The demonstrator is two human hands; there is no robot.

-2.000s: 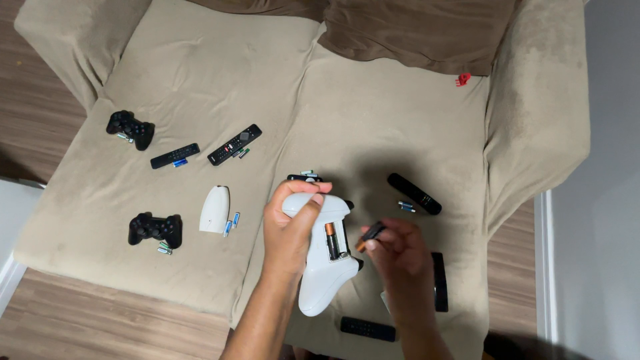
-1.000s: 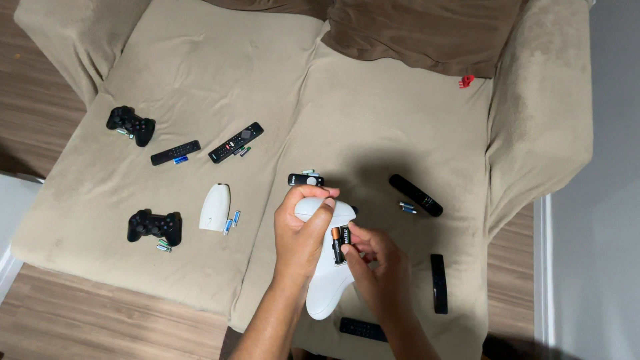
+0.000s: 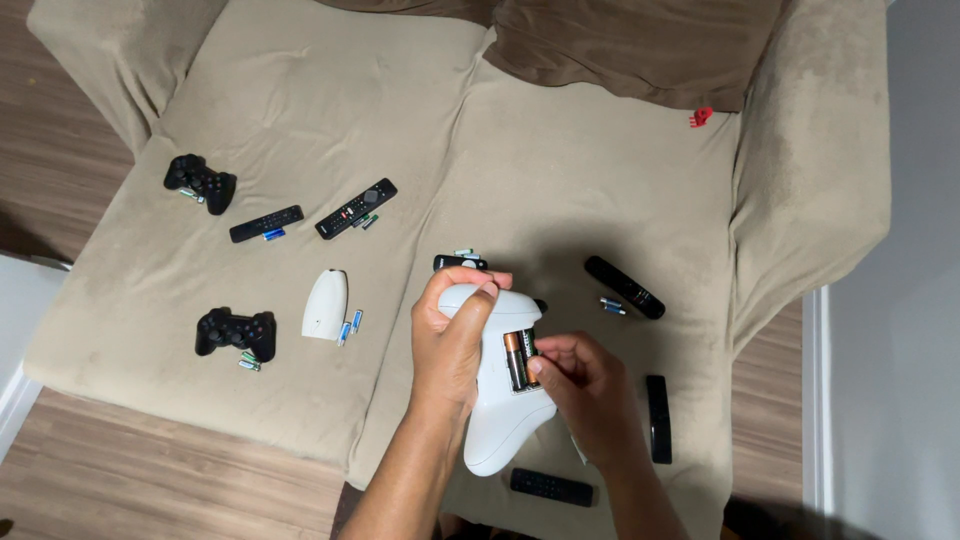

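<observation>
My left hand (image 3: pixel 450 345) grips a white game controller (image 3: pixel 499 435) by its upper end, thumb across the back. The controller's back faces up with its battery compartment uncovered. Two AA batteries with copper-coloured ends lie side by side there, the left battery (image 3: pixel 515 364) fully in sight. Fingertips of my right hand (image 3: pixel 581 375) touch the right battery (image 3: pixel 529 345), which they partly cover. Part of a small black remote (image 3: pixel 459 262) shows just beyond my left fingers, with batteries beside it. A pale object beneath my right hand is mostly hidden.
On the beige sofa seat (image 3: pixel 360 90) lie black controllers (image 3: pixel 236 334), several black remotes (image 3: pixel 356 208), a white device (image 3: pixel 325 304) and small batteries (image 3: pixel 350 328). More remotes (image 3: pixel 625 287) are at the right. A red clip-like object (image 3: pixel 700 118) is near the brown cover (image 3: pixel 630 45).
My right hand has brought the second battery from beside the controller into the compartment, next to the first one. My left hand has kept its grip on the controller.
</observation>
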